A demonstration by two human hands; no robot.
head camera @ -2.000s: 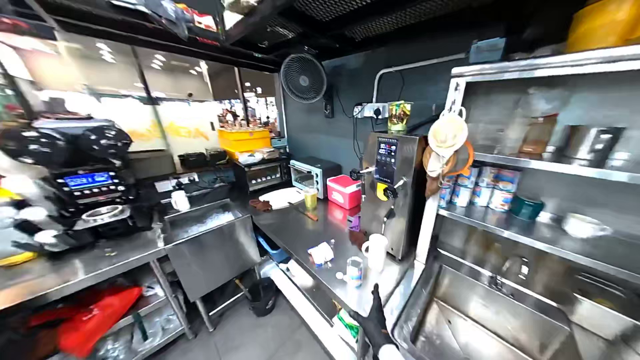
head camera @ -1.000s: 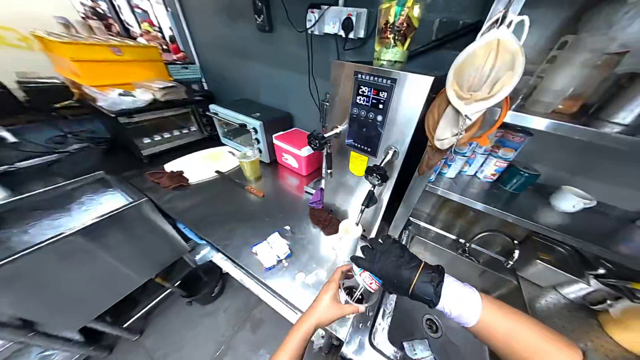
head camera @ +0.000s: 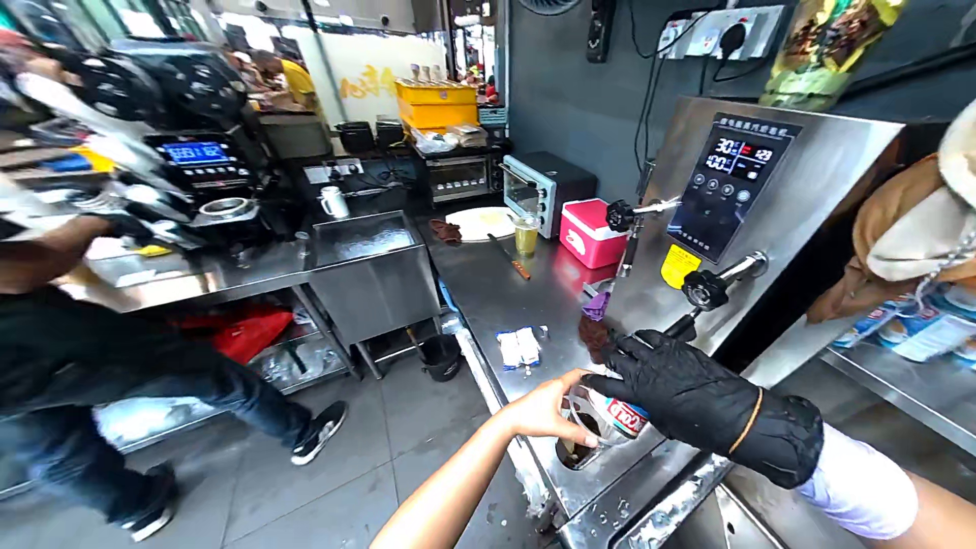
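My bare left hand (head camera: 545,412) curls its thumb and fingers around a clear plastic cup (head camera: 591,408). My right hand (head camera: 671,385), in a black glove with a rubber band at the wrist, grips a small white, red and blue can (head camera: 624,415) from above, tilted against the cup's mouth; any flow from it cannot be made out. Both are above a round hole (head camera: 576,450) in the steel counter. Behind my right hand lies a brown cloth (head camera: 593,335), below the steam wand of a steel machine with a lit panel (head camera: 736,187).
A white packet (head camera: 518,348), a knife with a wooden handle (head camera: 521,268), a drink cup (head camera: 526,235) and a pink cooler box (head camera: 591,232) stand or lie on the counter. At left a person in dark clothes (head camera: 99,366) works by a coffee machine. A black bucket (head camera: 441,357) sits on the floor.
A person now shows at the left, where the two earlier frames show none. My hands keep hold of the cup and can as a second ago. The view has swung left.
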